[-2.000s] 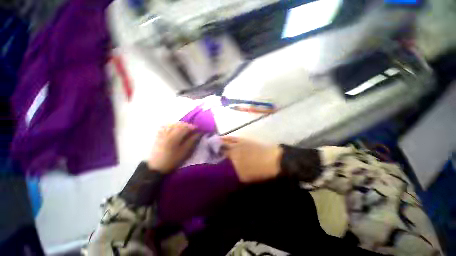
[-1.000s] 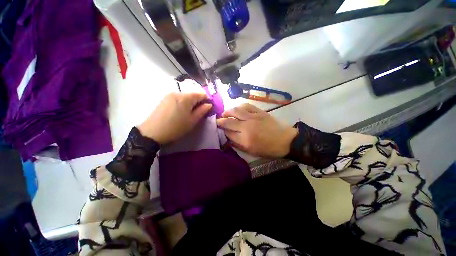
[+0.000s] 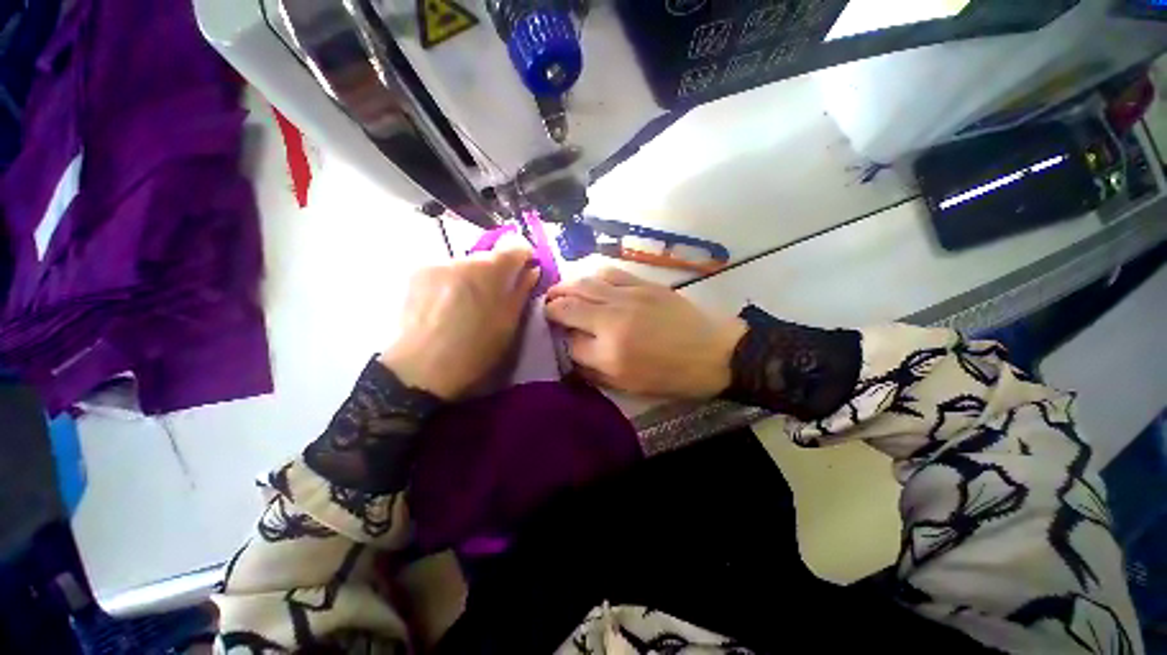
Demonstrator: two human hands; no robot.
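The purple fabric piece [image 3: 531, 454] runs from my lap over the table edge up to the needle area [image 3: 518, 224], where it looks bright magenta in the lamp glow. Its white-backed section [image 3: 532, 352] shows between my hands. My left hand [image 3: 463, 314] presses and pinches the cloth just left of and below the presser foot. My right hand [image 3: 646, 335] holds the cloth's right edge, with its fingertips close to my left fingertips. The needle tip is lost in the glare.
The white sewing machine head [image 3: 307, 51] with a blue knob [image 3: 545, 51] stands above. Orange and blue thread snips [image 3: 659, 246] lie right of the needle. A black phone [image 3: 1011, 186] lies at right. A stack of purple pieces [image 3: 141, 218] and a red strip [image 3: 294, 156] are at left.
The blurred view has steadied. Since one second ago, my left hand has turned and its wrist has moved inward. The lower purple cloth has bunched into a rounded shape, and less white backing shows.
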